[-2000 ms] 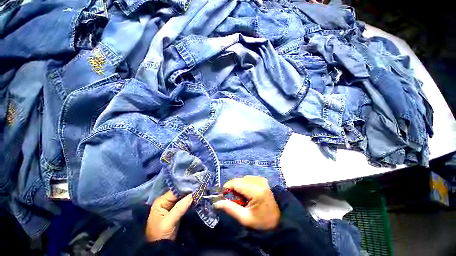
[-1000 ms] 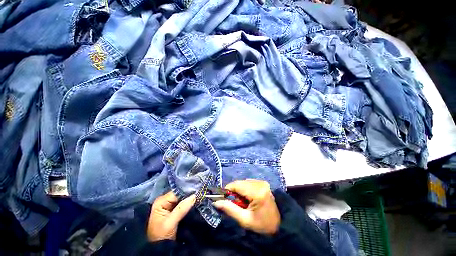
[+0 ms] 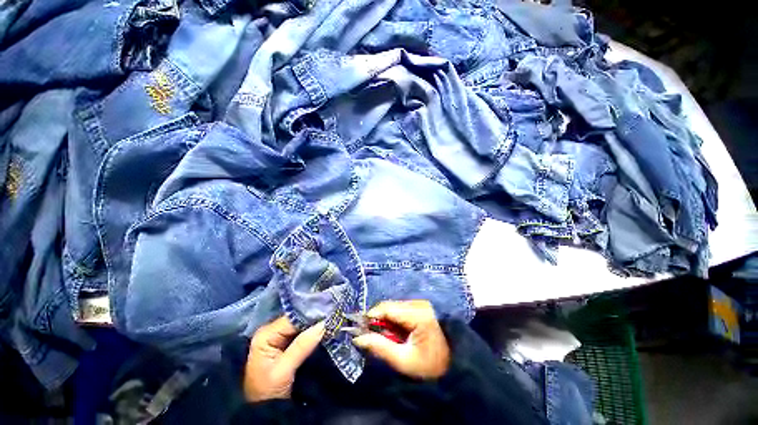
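A faded blue denim garment lies over the table's near edge, with a stitched strip folded up in front of me. My left hand pinches the strip's lower left side between thumb and fingers. My right hand holds red-gripped thread snips. The short metal blades point left at the yellowish stitching, close to my left fingertips. Whether the blades touch the cloth or a thread cannot be told. The strip's stitched end hangs down between my hands.
A large heap of denim garments covers the white table. Garments with yellow embroidery lie at the left. A green lattice crate stands below the table at the right, beside a pale crumpled bundle and more denim.
My right hand and the snips have shifted slightly left. The hanging end of the strip has moved a little. My left hand keeps its hold in nearly the same place.
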